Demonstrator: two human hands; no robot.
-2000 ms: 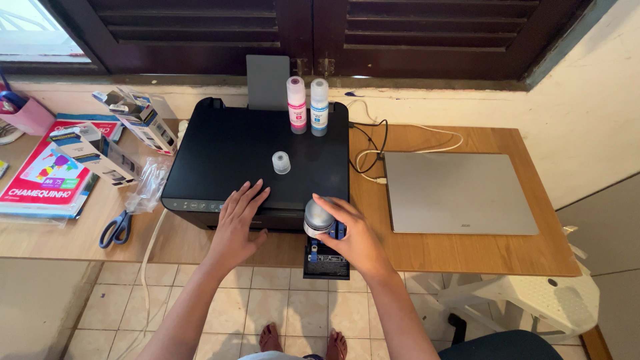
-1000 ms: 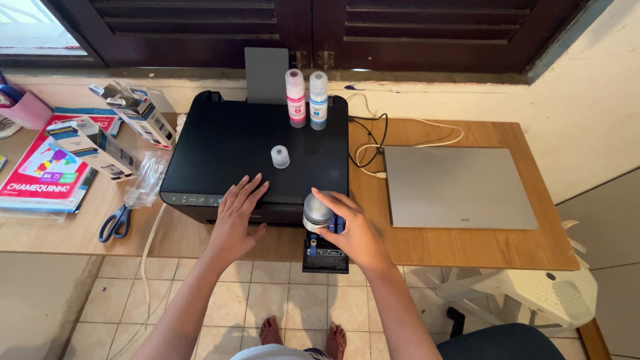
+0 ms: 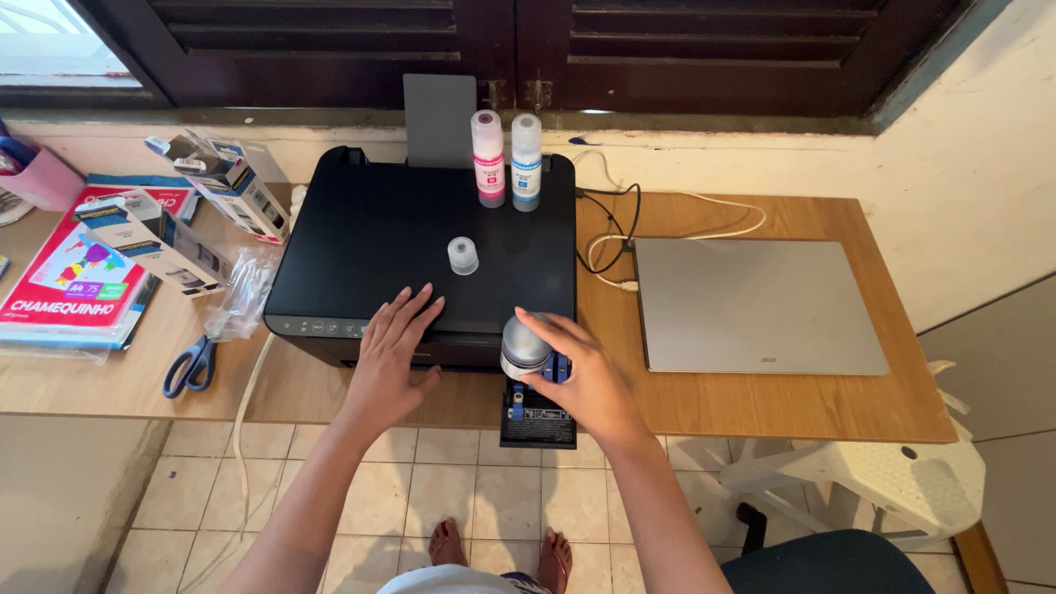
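My right hand grips an ink bottle, seen from its base end, over the ink tank compartment at the printer's front right corner. The compartment's black cover hangs folded out below, and the bottle hides its lower contact point. My left hand rests with fingers spread on the front edge of the black printer, holding nothing. A translucent bottle cap sits on the printer lid. Behind it stand a magenta ink bottle and a cyan ink bottle, both upright and capped.
A closed silver laptop lies right of the printer, with cables between them. Left are blue-handled scissors, clear plastic wrapping, opened ink boxes and a paper pack. A white plastic stool stands below the table's right end.
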